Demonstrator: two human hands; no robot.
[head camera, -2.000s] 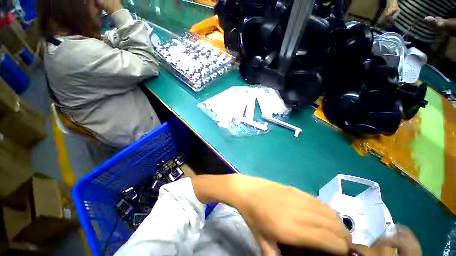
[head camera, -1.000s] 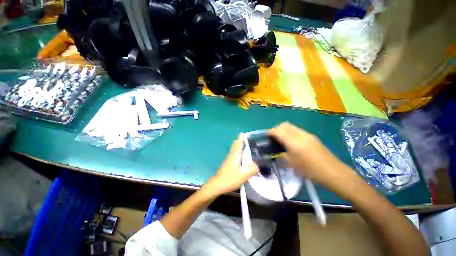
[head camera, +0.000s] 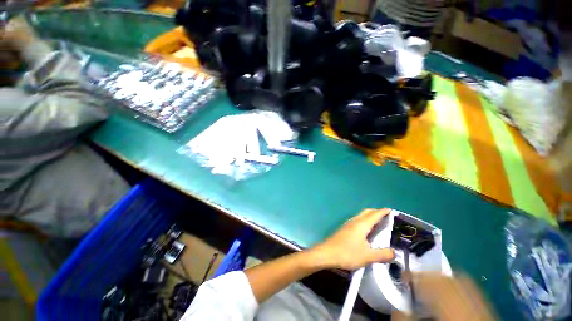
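Observation:
The white plastic housing (head camera: 384, 285) stands at the bench's front edge, its open rectangular frame upward. A black module (head camera: 411, 237) sits inside the frame, with a thin yellow wire on it. My left hand (head camera: 359, 243) grips the housing's left side, thumb near the centre hole. My right hand (head camera: 448, 296) is blurred at the lower right, in front of the housing; whether it holds anything cannot be told. A dark cord runs down from the module toward it. A slim white arm (head camera: 352, 296) slants down from the housing's left side.
A bag of white parts (head camera: 241, 141) lies mid-bench, another bag (head camera: 542, 269) at right. Black shells (head camera: 367, 113) are piled behind on a striped sheet (head camera: 464, 138). A clear tray of small parts (head camera: 157, 94) is beside a seated person. A blue crate (head camera: 81, 269) holds black modules.
The view has swung left, so things sit further right. My right hand has moved from the frame's top down to the front of the housing. The module now shows uncovered inside the frame.

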